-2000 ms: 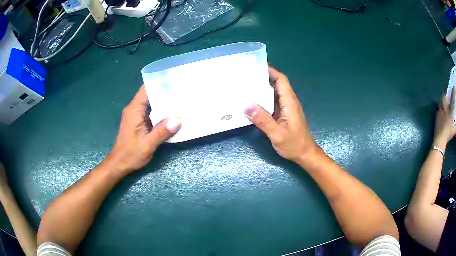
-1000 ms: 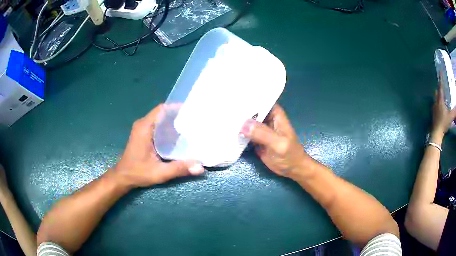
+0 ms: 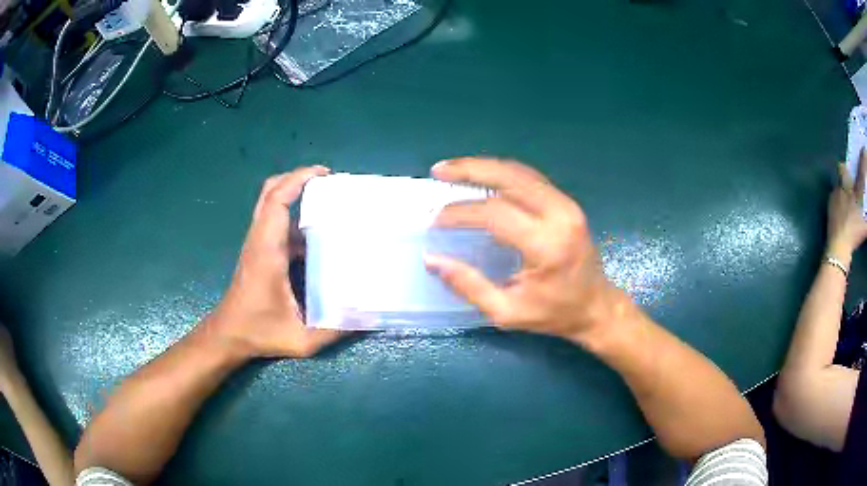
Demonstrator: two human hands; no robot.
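Note:
A white appliance unit (image 3: pixel 366 252) is in front of me over the green bench, its bright white part toward the far side and its frosty bluish translucent part toward me. My left hand (image 3: pixel 271 275) grips its left end, fingers at the far left corner and thumb under the near left edge. My right hand (image 3: pixel 532 256) is at its right end, slightly blurred, with fingers spread over the top and near face. Whether the right hand bears any of its weight is unclear. Glare hides detail on the white part.
A white and blue carton (image 3: pixel 40 176) stands at the left edge. Cables (image 3: pixel 204 93), a white power strip (image 3: pixel 233 19) and a clear plastic bag (image 3: pixel 337 36) lie at the far left. Another person's arm (image 3: pixel 818 332) is at the right, holding a pale object; another arm (image 3: pixel 33 408) shows at the left.
The unit has turned from tilted to level, with its translucent part now toward me. My right hand has shifted and spread over its right end; my left hand has stayed on the left end.

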